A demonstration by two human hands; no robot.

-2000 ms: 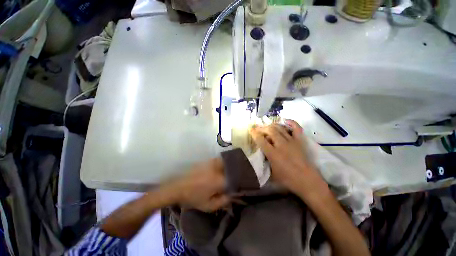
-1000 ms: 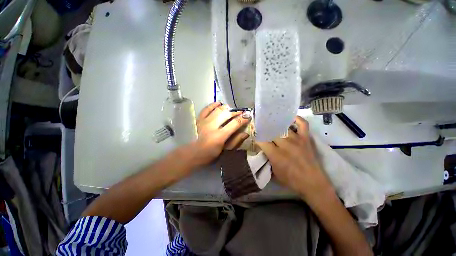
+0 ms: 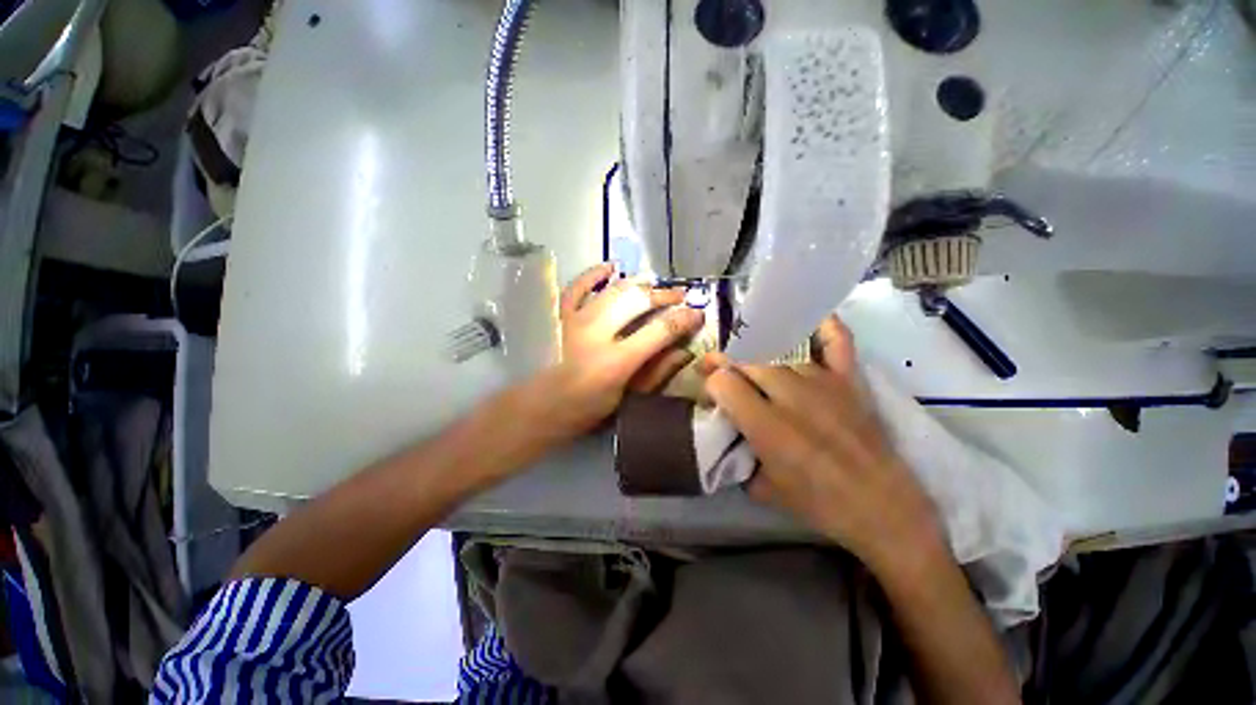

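Note:
My left hand [image 3: 613, 344] lies at the needle area, fingers bent over cloth left of the machine head [image 3: 820, 179]. My right hand [image 3: 806, 420] presses on cloth right of it, its fingertips near my left ones. The dark brown band piece [image 3: 658, 445] hangs toward me between my hands, joined to off-white lining [image 3: 964, 482] that runs under my right hand and over the table edge. The grey-brown garment body [image 3: 730, 620] lies in my lap. The needle and presser foot are mostly hidden by the head and my fingers.
A gooseneck lamp [image 3: 500, 124] stands left of the head. A black-handled tool [image 3: 975, 339] lies right of it, under the tension dial [image 3: 934, 260]. Bins with cloth [image 3: 103, 510] stand left of the white table [image 3: 331, 303].
Two seconds ago my left hand was lower, by the brown band; it moved up to the needle area. Since one second ago, the view has shifted slightly and the band hangs straighter.

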